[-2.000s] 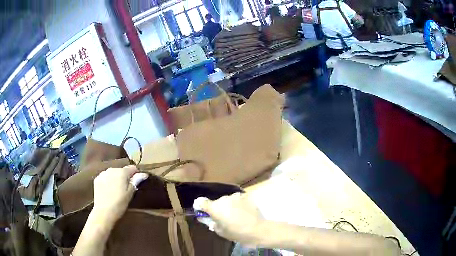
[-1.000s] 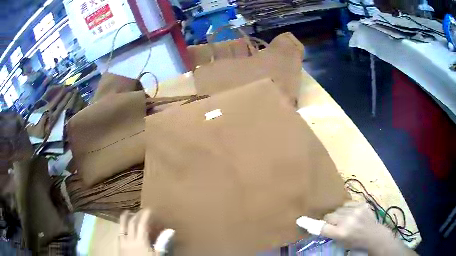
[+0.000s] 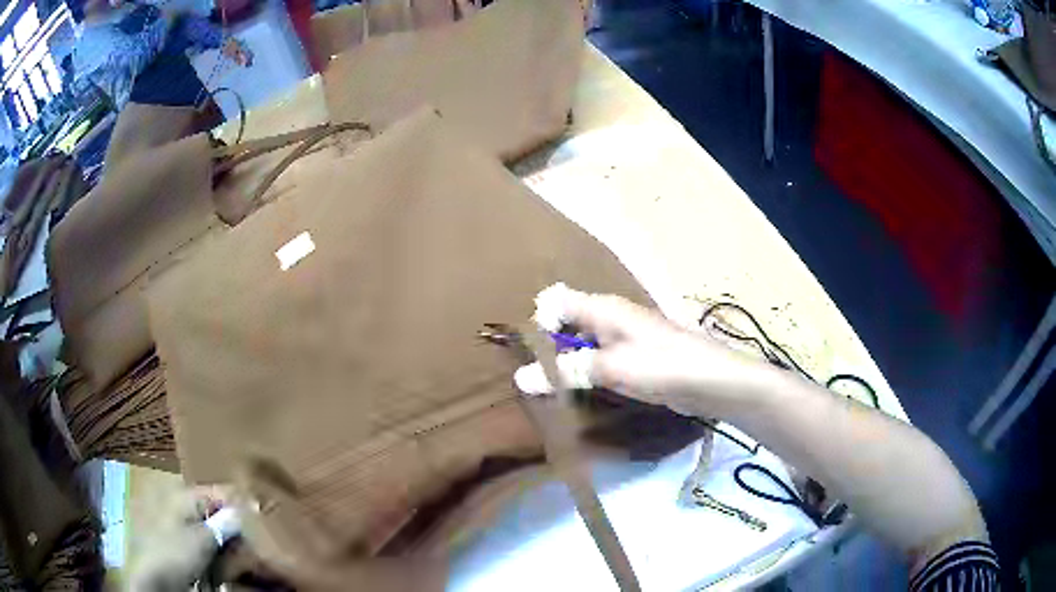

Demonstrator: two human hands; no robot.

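Note:
A brown tote bag (image 3: 382, 278) lies flat in front of me, a pale label on its panel and its open edge towards me. My right hand (image 3: 614, 347), with white-covered fingertips, holds purple thread snips (image 3: 570, 342) above the bag, blades pointing left. A brown strap (image 3: 579, 474) runs from beside these fingers down to the bottom edge; whether they grip it is unclear. My left hand (image 3: 180, 544) is blurred at the bag's lower left corner, beside a blurred fold of brown material; its grip is unclear.
More brown bags lie behind (image 3: 463, 69) and at the left (image 3: 127, 254), above a stack of folded edges. Black cord (image 3: 770, 480) lies on the table (image 3: 741, 243) at right, near a white sheet (image 3: 521, 532). A person (image 3: 151, 52) is at the upper left.
The view has shifted down and right. My right hand has risen from the bag's lower right side to above its panel, snips now visible. The bag's near edge now shows open, with a strap hanging.

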